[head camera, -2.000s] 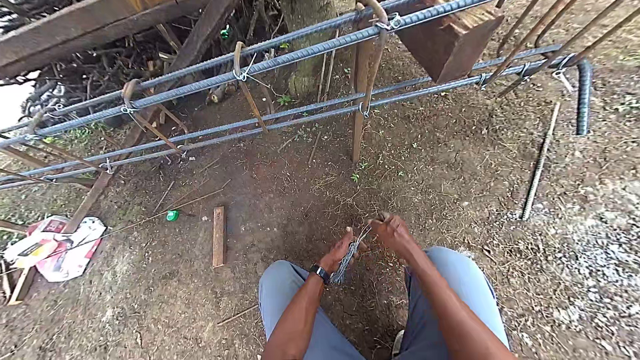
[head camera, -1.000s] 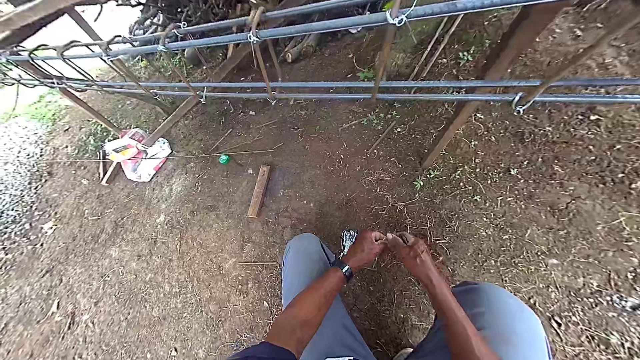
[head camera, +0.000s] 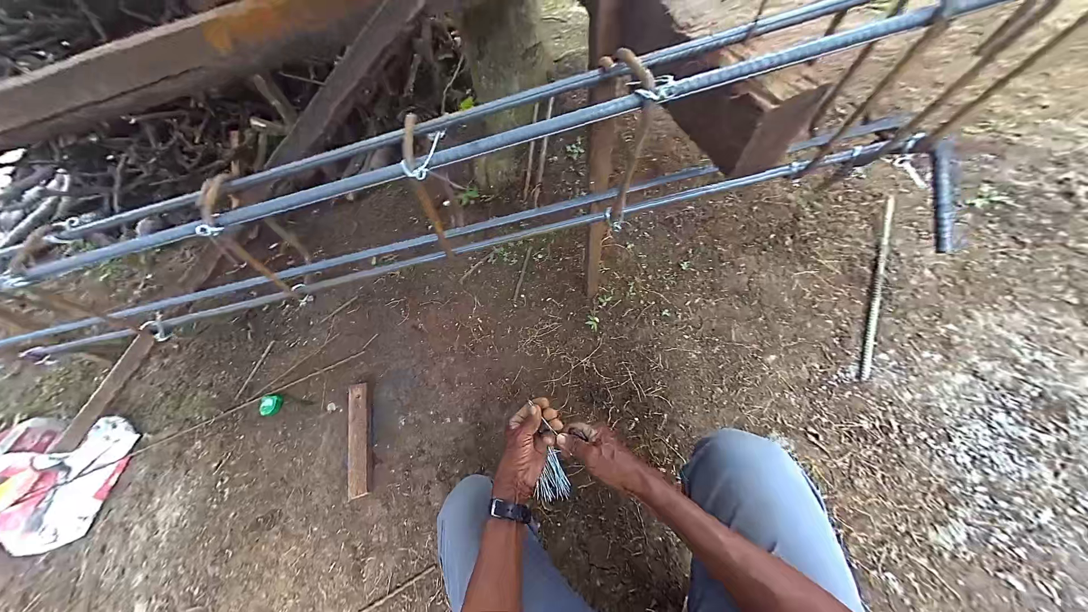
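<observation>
My left hand (head camera: 524, 450), with a watch at its wrist, is closed on a bundle of thin tie wires (head camera: 553, 478) whose ends hang below the fingers. Touching it on the right, my right hand (head camera: 599, 455) pinches a wire between thumb and finger and seems to have something dark in its palm, too small to tell. Both hands are low in front of my knees. Beyond them a rebar cage (head camera: 510, 146) crosses the view, its long bars joined to rusty stirrups (head camera: 422, 191) by twisted wire ties (head camera: 418, 167).
A wooden block (head camera: 359, 442) and a green bottle cap (head camera: 270, 405) lie on the soil at left, near a printed plastic bag (head camera: 72, 493). A short rebar piece (head camera: 875, 289) lies at right. Wooden posts (head camera: 600, 170) and a beam (head camera: 170, 68) stand around the cage.
The view has swung left and back again. My hands have stayed together in front of my knees; the wire bundle now hangs below the left fingers.
</observation>
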